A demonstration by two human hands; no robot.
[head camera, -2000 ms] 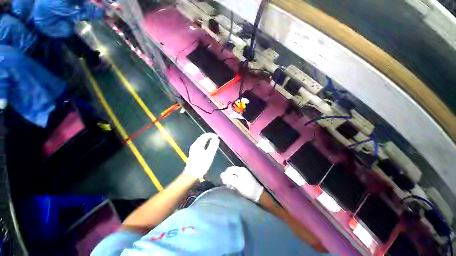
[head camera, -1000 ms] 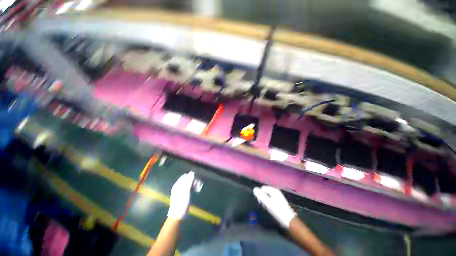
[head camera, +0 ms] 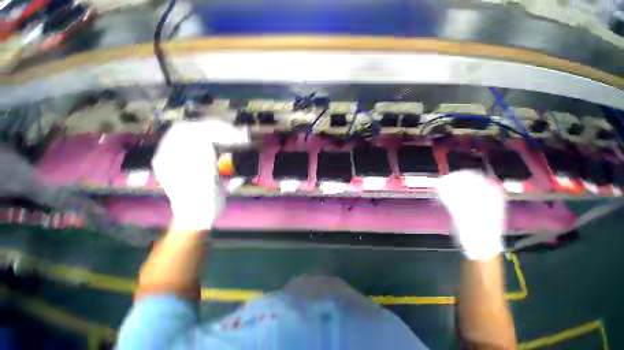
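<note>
A row of flat black units lies on the pink shelf lining, with white labels at their front edges. My left hand, white-gloved and blurred, is raised over the left part of the shelf, beside a small orange item. Its fingers reach towards the sockets; whether they hold anything cannot be told. My right hand, white-gloved, is at the shelf's front edge on the right, in front of black units. Its fingertips are blurred and its grip cannot be told.
Off-white power strips with plugs and blue cables run along the shelf's back. A white beam with a wooden edge crosses above. A lower pink shelf lies below. Green floor with yellow lines shows beneath.
The view has turned to face the shelf squarely. Both hands have risen from in front of the rack to the shelf and moved farther apart, the left over units, the right to the front edge.
</note>
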